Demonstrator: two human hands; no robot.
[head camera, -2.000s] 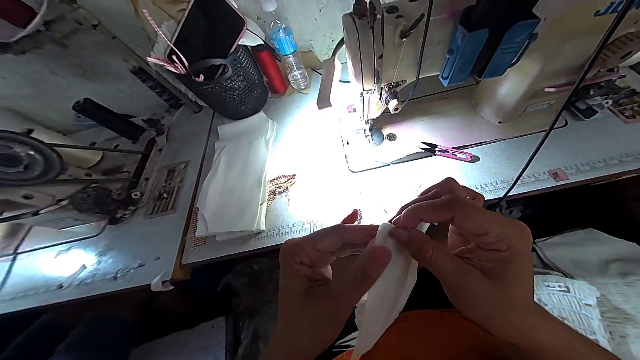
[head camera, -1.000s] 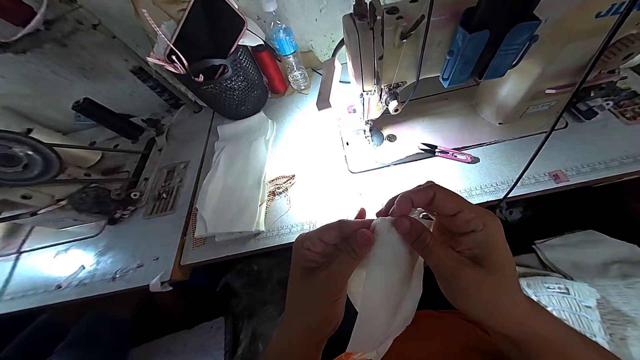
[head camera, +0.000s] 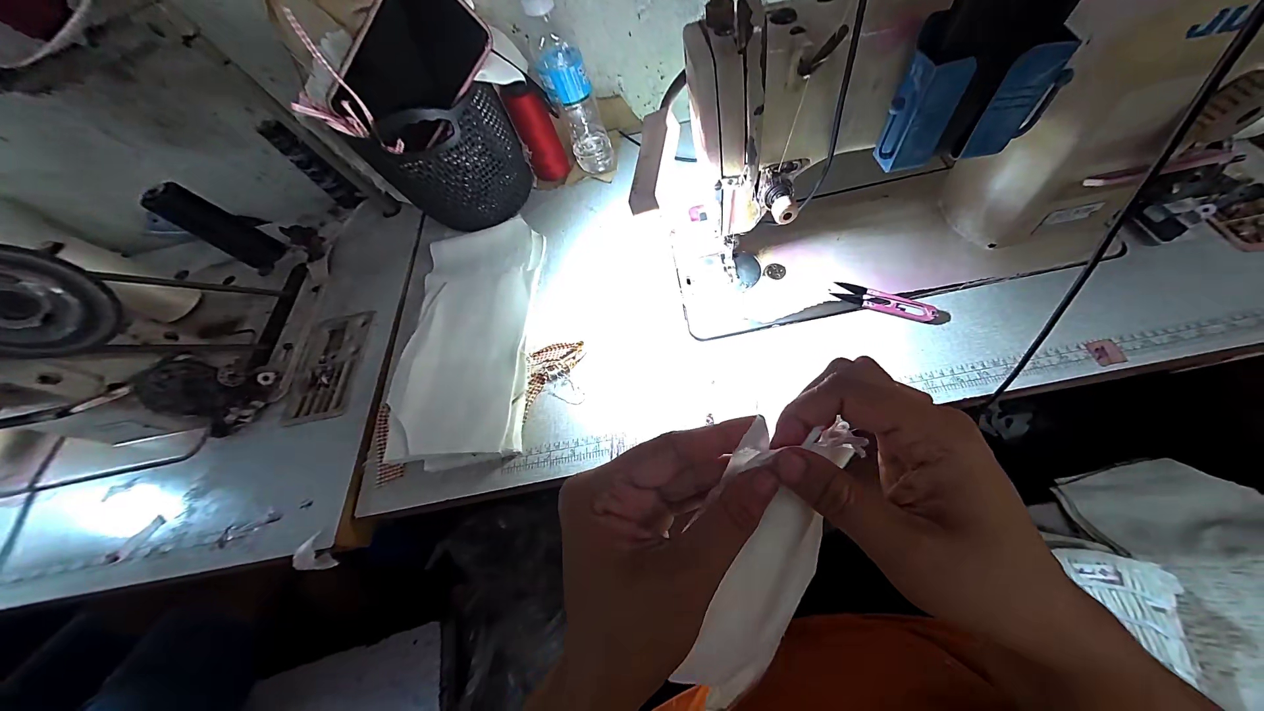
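A narrow piece of white fabric (head camera: 760, 583) hangs down from between my two hands, just in front of the sewing table's edge. My left hand (head camera: 662, 533) pinches its top edge between thumb and fingers. Close beside it, my right hand (head camera: 879, 464) grips the same edge, and a frayed, bunched end pokes out past its fingers. Pink-handled thread snips (head camera: 894, 304) lie on the table beyond my right hand. The industrial sewing machine's needle area (head camera: 736, 237) is lit brightly behind the hands.
Folded white cloth (head camera: 464, 346) lies left on the table beside a checked fabric strip (head camera: 553, 367). Behind stand a black mesh basket (head camera: 464, 163), a red thread cone (head camera: 536, 133) and a plastic bottle (head camera: 583, 109). A second machine (head camera: 178, 385) is at left; a dark cable crosses the right side.
The fabric between my hands has been turned and gathered at its top, and its frayed end now shows by my right fingers. Both hands stay close together.
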